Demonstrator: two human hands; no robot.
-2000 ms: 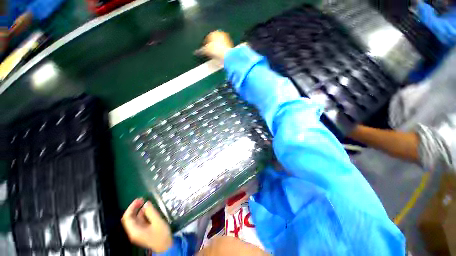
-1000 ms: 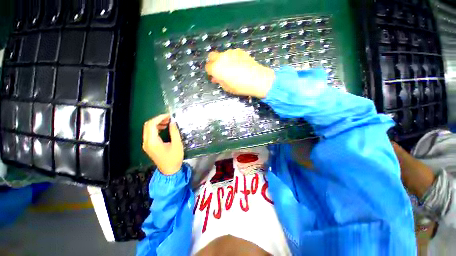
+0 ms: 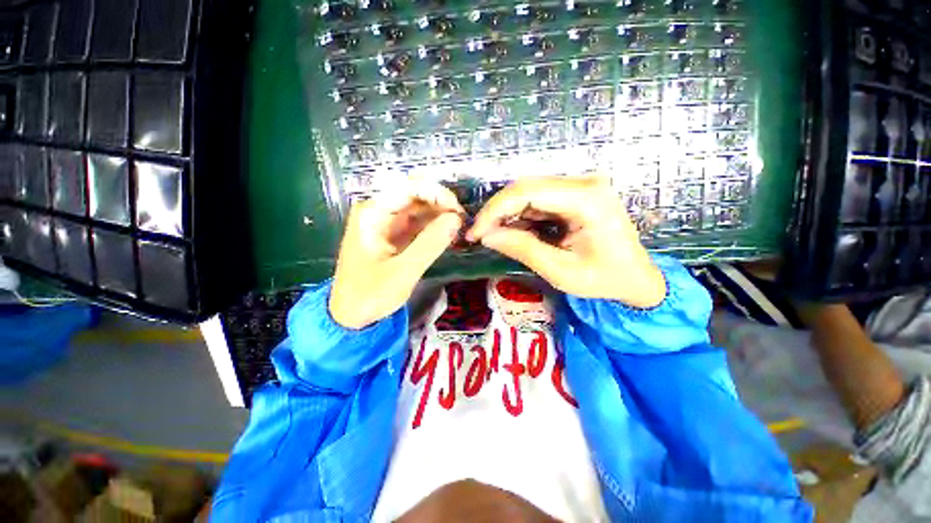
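My left hand point(image 3: 393, 245) and my right hand point(image 3: 567, 233) meet at the fingertips near the front edge of the clear blister tray. Between them they pinch a small black housing point(image 3: 472, 196), mostly hidden by the fingers. The clear blister tray point(image 3: 490, 84) lies on the green mat, with small dark components in its rows of pockets and strong glare at right. Whether my right hand also holds a smaller part cannot be told.
A black blister tray point(image 3: 94, 163) with large square pockets stands at left. Another black tray point(image 3: 886, 153) is at right, with a neighbouring person's arm point(image 3: 852, 368) below it. A lower black tray point(image 3: 261, 332) shows under the bench edge at left. Cardboard boxes point(image 3: 128, 501) are on the floor.
My right hand has come from over the clear tray down to my left hand. My left hand has left the tray's corner and moved right. Both now hold the dark housing, and the view has shifted.
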